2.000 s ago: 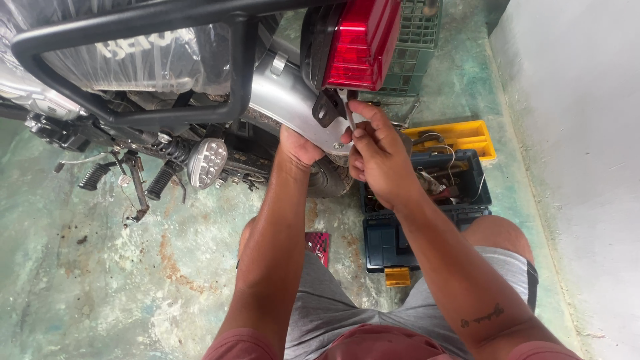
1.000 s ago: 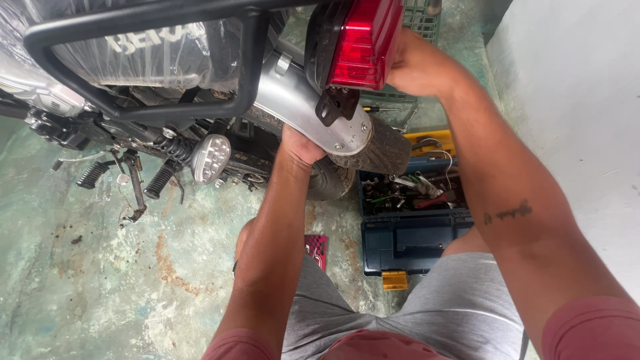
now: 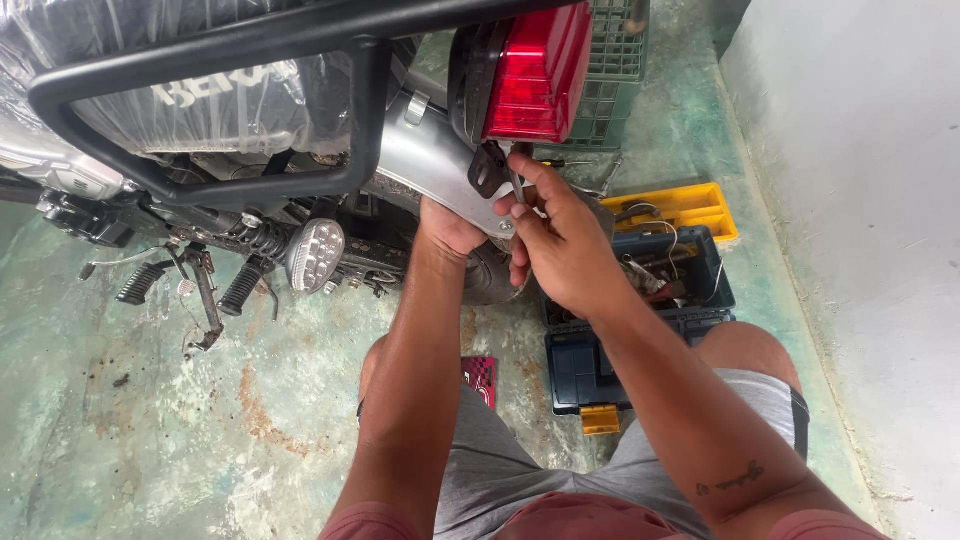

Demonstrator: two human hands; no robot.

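My right hand [image 3: 559, 232] grips a thin metal tool [image 3: 517, 186], perhaps a wrench, between thumb and fingers, just below the red tail light [image 3: 536, 82]. The tool's upper end is beside the black bracket [image 3: 489, 171] under the light; its exact contact is hidden. My left hand [image 3: 450, 227] reaches under the edge of the silver rear fender [image 3: 424, 154], its fingers out of sight beneath. A bolt [image 3: 506, 225] shows on the fender close to my right fingers. The rear tyre [image 3: 491, 277] lies below the fender, partly behind my hands.
A black grab rail [image 3: 262, 180] and a clear-lensed turn signal [image 3: 315, 255] stand at the left. An open blue toolbox [image 3: 701, 262] with tools, a yellow tray [image 3: 705, 214], a green plastic crate [image 3: 607, 105] and a screwdriver [image 3: 555, 163] are on the floor. A white wall [image 3: 862, 187] rises at the right.
My right hand has come back from behind the tail light to the bracket below it, where it was two seconds ago. My left hand stays under the fender.
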